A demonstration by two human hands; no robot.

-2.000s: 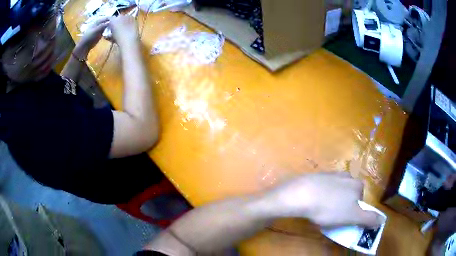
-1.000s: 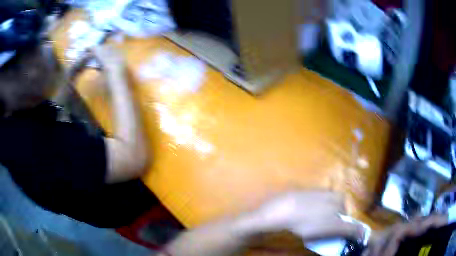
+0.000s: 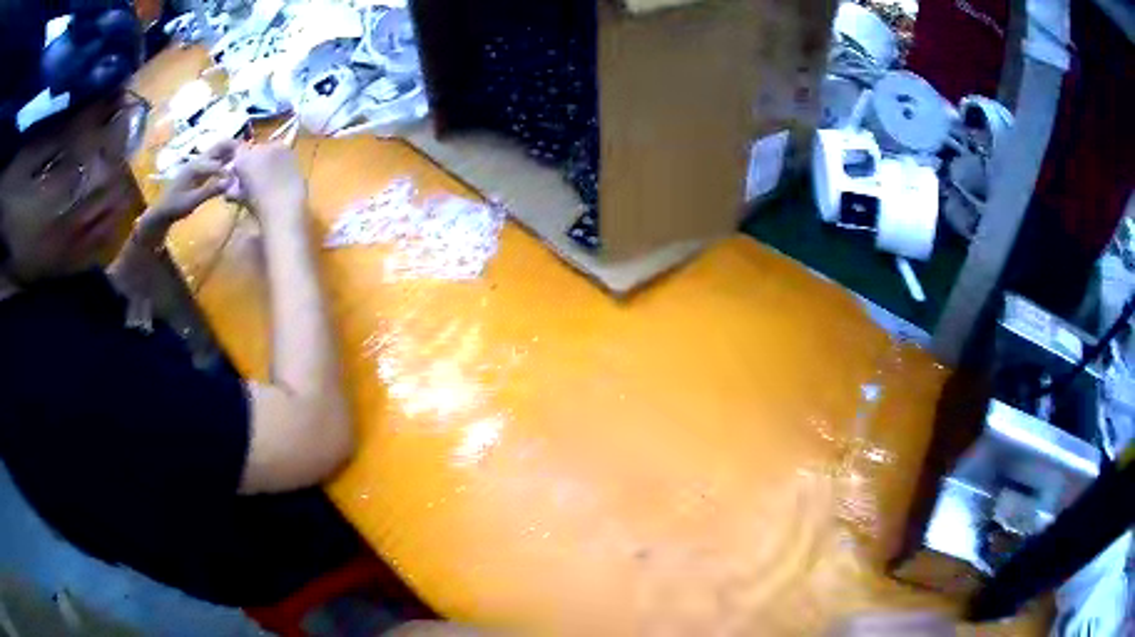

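Observation:
The black electric screwdriver (image 3: 1058,548) slants in from the right edge, its lower end near the bench's lower right. My left hand (image 3: 890,625) is only a blurred sliver at the bottom edge, so its grip is hidden. A bit of my left forearm shows at the bottom edge, further left. My right hand is out of the picture. The white housing is not visible now. The silver-and-black screw feeder (image 3: 1039,448) stands just behind the screwdriver.
A person in black (image 3: 112,423) sits at left, hands at small parts. A brown carton (image 3: 678,137) with black parts stands at the back. White units (image 3: 878,193) lie behind it at right, others (image 3: 330,81) at back left. Crumpled clear plastic (image 3: 429,237) lies on the orange bench (image 3: 647,436).
The view has shifted, so the bench scene sits lower. My left hand and the white housing have dropped to or past the bottom edge. The hand by the screwdriver has left the picture.

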